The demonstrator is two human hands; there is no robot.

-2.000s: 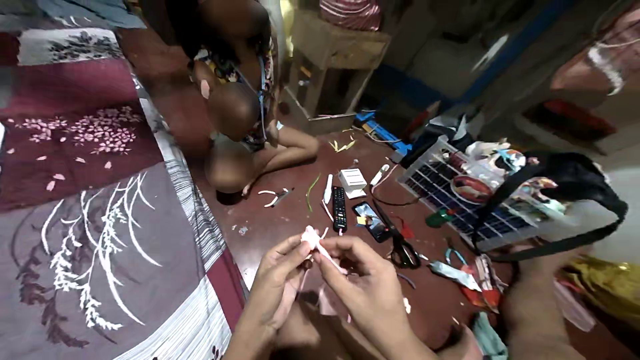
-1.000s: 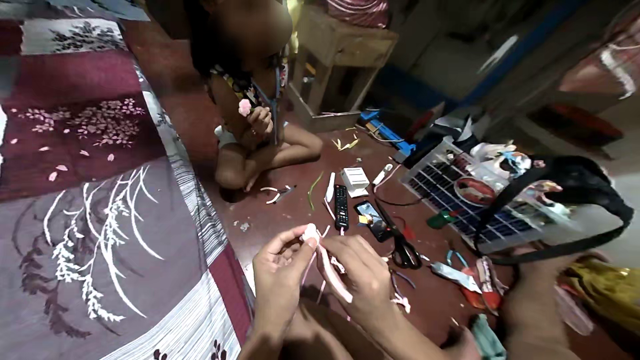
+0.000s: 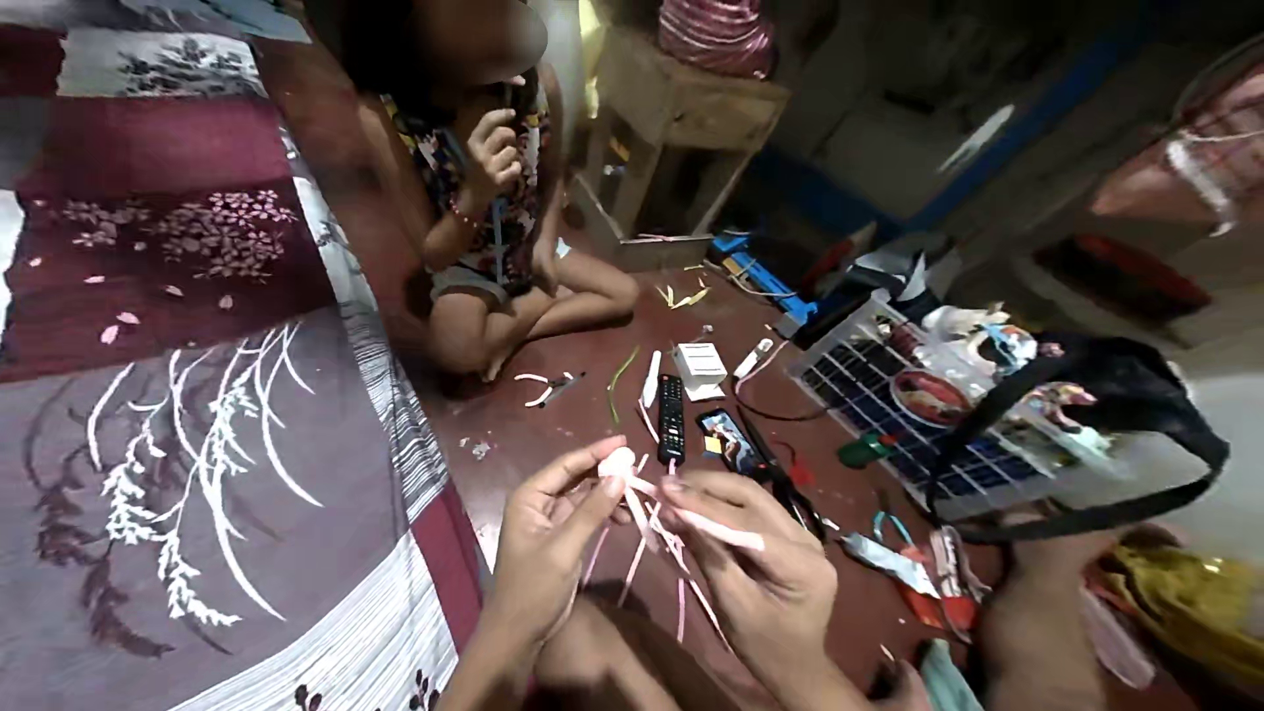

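Note:
Between the thumb and fingers of my left hand (image 3: 563,533) is a small white-pink bundle (image 3: 618,464), which looks like a flower of soft strips. My right hand (image 3: 750,563), just to its right, pinches a pale pink strip (image 3: 726,530) that runs up to the bundle. Several thin pink strands (image 3: 681,592) hang below, between the hands. Beyond the hands on the red floor are a black remote control (image 3: 671,420), a phone with a lit screen (image 3: 731,441), a small white box (image 3: 700,365) and white-handled pliers (image 3: 546,387).
A person (image 3: 494,197) sits cross-legged on the floor ahead. At left lies a patterned maroon and grey cloth (image 3: 247,425). A white wire basket (image 3: 918,444) of craft items, with a black strap (image 3: 987,395), stands at right. A wooden stand (image 3: 681,118) is behind; a tube (image 3: 889,561) lies nearer.
My hands stay close together around the bundle, with the pink strip lying differently. The seated person's raised hand has moved up toward the face; the pink flower seen in it one second ago no longer shows.

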